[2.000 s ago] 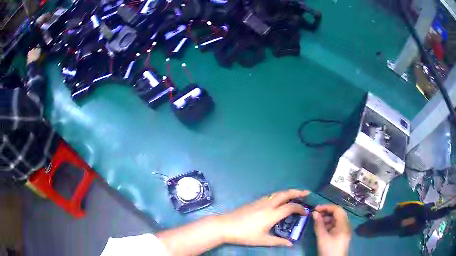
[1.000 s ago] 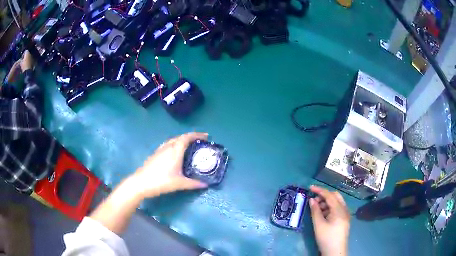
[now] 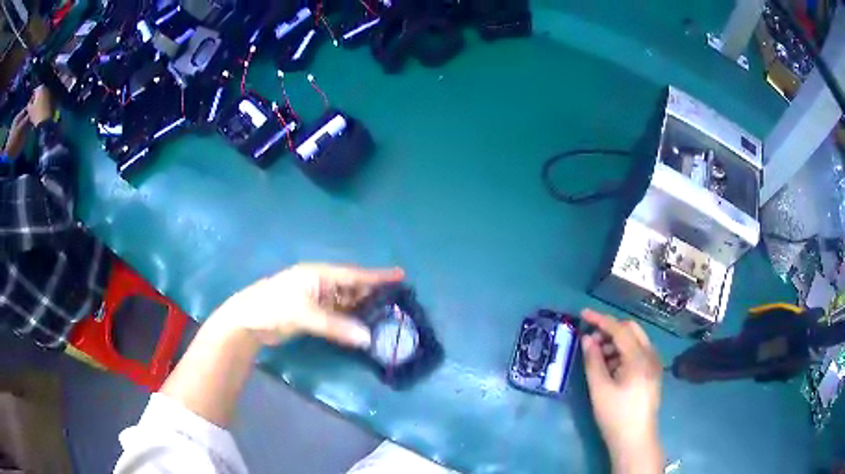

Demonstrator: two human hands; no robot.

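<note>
My left hand (image 3: 310, 301) is at the front half housing (image 3: 422, 356), a black shell with a round silvery speaker magnet (image 3: 396, 339). Thumb and fingers are on its left side; the shell is blurred and tilted. My right hand (image 3: 623, 375) is beside the right edge of the rear housing half (image 3: 531, 355), which lies on the mat with a white battery cell (image 3: 558, 357) along its right side. Its thumb and index finger are close together at the battery side; whether they pinch something small or the wire there, I cannot tell.
The silver-white screw feeder (image 3: 690, 218) stands at the right with its black cord (image 3: 556, 176). The electric screwdriver (image 3: 755, 350) is at the far right. Black speaker units (image 3: 335, 148) are heaped upper left. Another person's plaid sleeve (image 3: 46, 218) and a red stool (image 3: 125, 324) are at left.
My left hand moved from the rear housing half to the front half housing, which has shifted right from its earlier place and is now tilted. My right hand stayed beside the rear half.
</note>
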